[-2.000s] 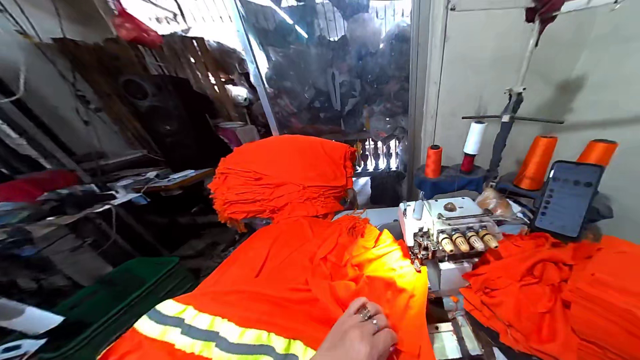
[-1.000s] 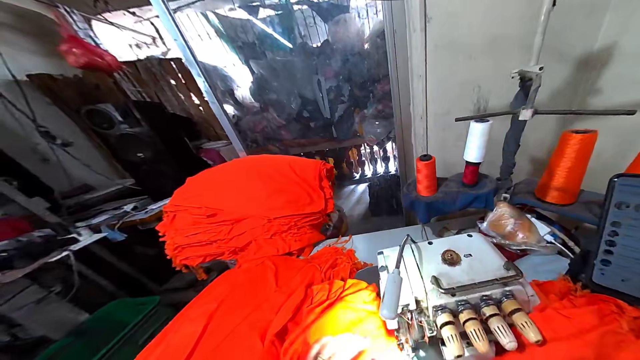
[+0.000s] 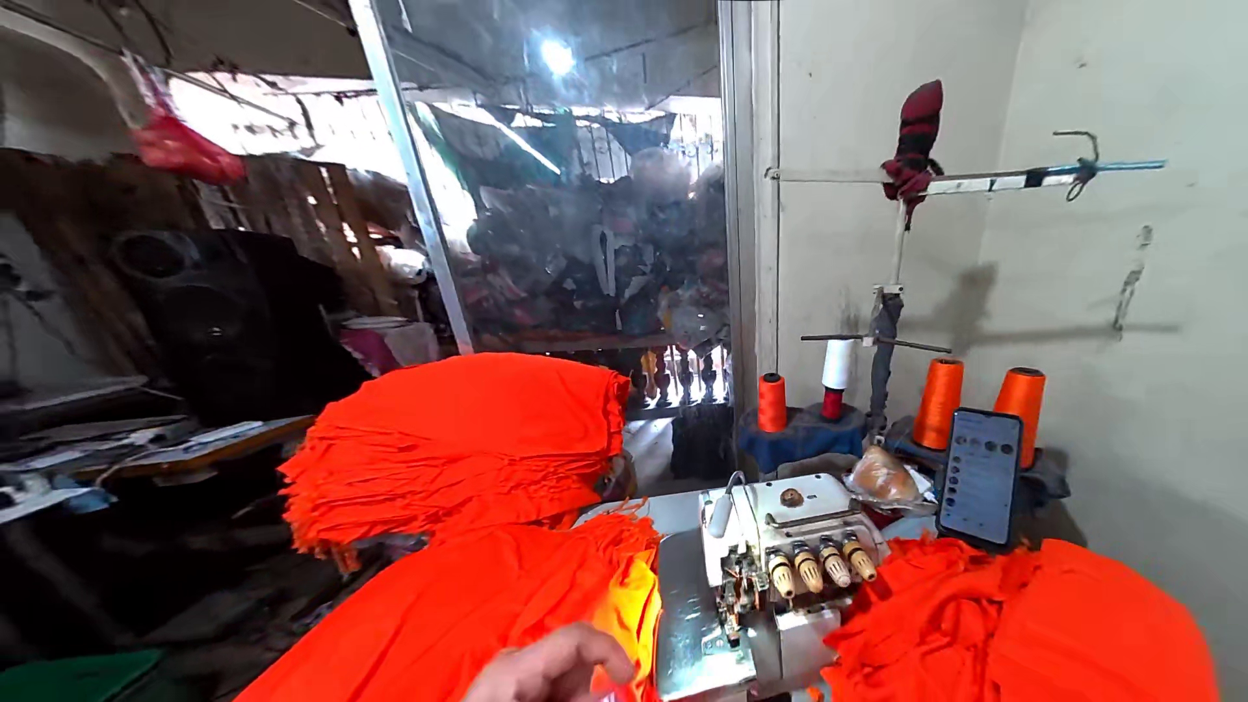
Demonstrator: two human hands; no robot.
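At the bottom centre of the head view is my left hand [image 3: 558,667], its fingers bent over orange fabric [image 3: 458,609] beside a bright yellow-orange patch. Its fingertips are partly cut off by the lower edge, so I cannot tell whether they grip the cloth. My right hand is out of view. Just right of the left hand stands a white overlock sewing machine [image 3: 804,497] with several tension dials and a lit metal plate. Behind the hand rises a thick folded stack of orange fabric pieces [image 3: 468,419]. More orange fabric [image 3: 1072,624] lies heaped right of the machine.
Orange thread cones [image 3: 938,405] and a white spool [image 3: 837,365] stand behind the machine, below a thread stand pole [image 3: 880,361]. A smartphone [image 3: 980,478] leans upright near a plastic-wrapped item [image 3: 882,476]. A black loudspeaker [image 3: 224,322] stands left; a green container [image 3: 83,678] sits lower left.
The view has shifted, now showing more of the wall and thread stand. The reflective-striped part of the orange fabric, seen two seconds ago at the lower left, is out of view.
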